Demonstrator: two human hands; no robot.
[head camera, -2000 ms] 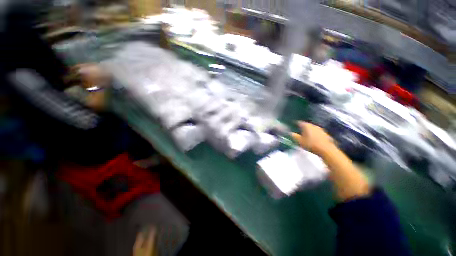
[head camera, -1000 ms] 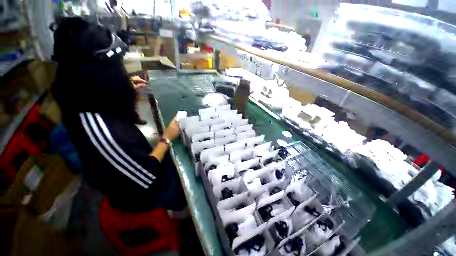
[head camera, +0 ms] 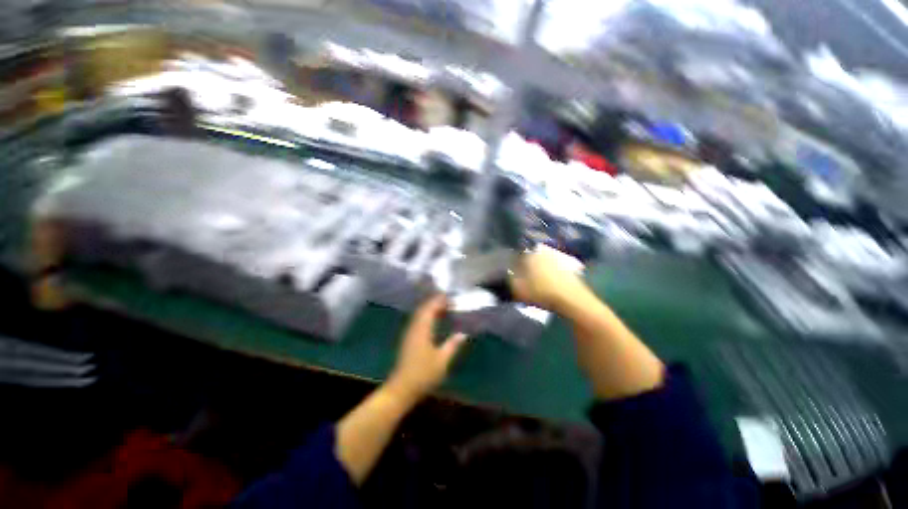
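The picture is blurred. White open boxes (head camera: pixel 329 298) stand in a tight batch on the green bench, left of centre. My left hand (head camera: pixel 423 353) is at the near side of the boxes by the bench centre, thumb and fingers apart, close to a white box (head camera: pixel 516 324). My right hand (head camera: pixel 546 279) is at the back of that box, fingers bent near an upright flap; blur hides whether it grips anything. Dark contents show in some open boxes.
A grey post (head camera: pixel 485 199) rises behind my hands. Clear ribbed trays (head camera: pixel 811 408) lie at the right, with a white slip (head camera: pixel 763 448) beside them. White goods (head camera: pixel 383 129) line the far side. Another person's hand (head camera: pixel 46 273) is at the left edge.
The view has swung right from the rows of open boxes and the seated worker. Both my hands have come into view since one second ago.
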